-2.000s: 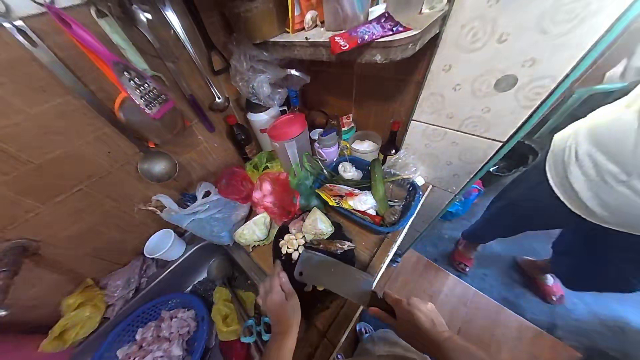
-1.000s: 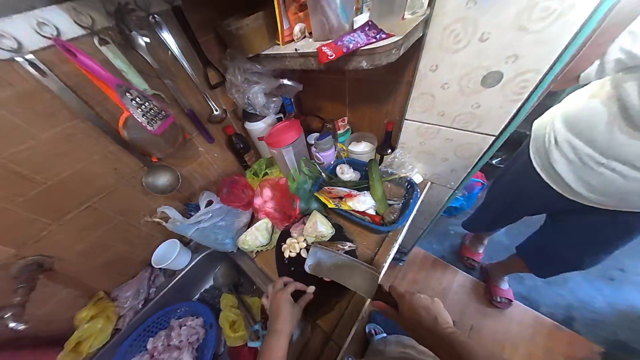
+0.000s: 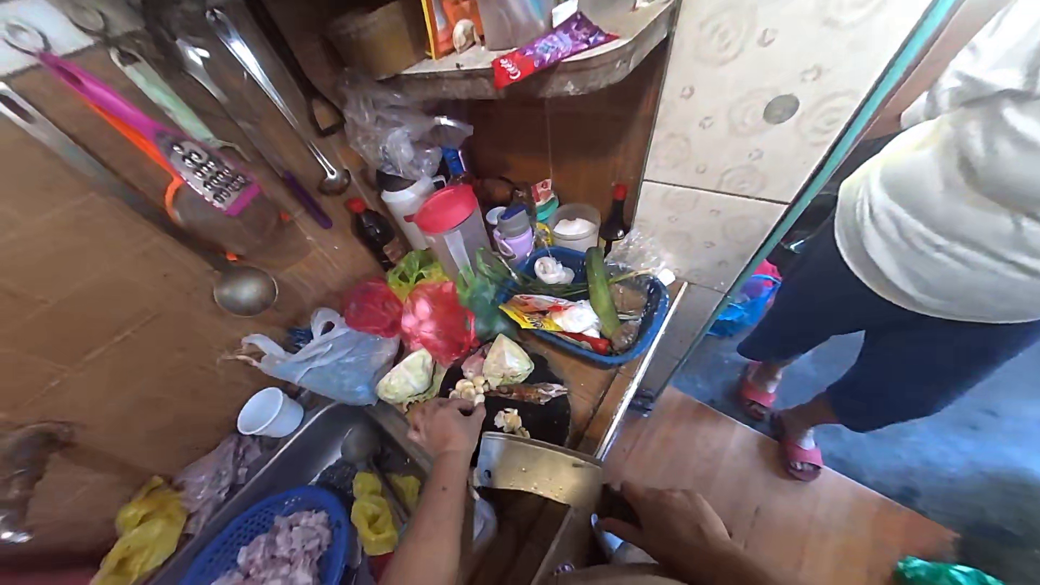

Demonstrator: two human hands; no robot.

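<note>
My right hand [image 3: 662,520] grips the dark handle of a broad-bladed cleaver [image 3: 540,471], its blade tilted at the near edge of a round dark cutting board [image 3: 552,418]. My left hand [image 3: 447,426] reaches over the board's left side, fingers bent at a pile of peeled garlic cloves [image 3: 469,388]; whether a clove is between the fingers is hidden. Crushed garlic [image 3: 510,421] lies just beyond the blade. Two cut cabbage pieces [image 3: 508,360] [image 3: 406,377] and a brownish elongated item [image 3: 532,393] lie at the board's far side.
A blue basket [image 3: 662,313] holds a cucumber [image 3: 600,292] and packets. Left are plastic bags [image 3: 329,357], a white cup [image 3: 270,413] and a sink [image 3: 305,443] with a blue colander [image 3: 341,520] of raw meat. Utensils hang on the wall. A person [image 3: 934,227] stands at right.
The left hand has moved from the board's near side to the garlic pile. The cleaver has been drawn back toward me, off the board's middle. Crushed garlic now shows by the blade.
</note>
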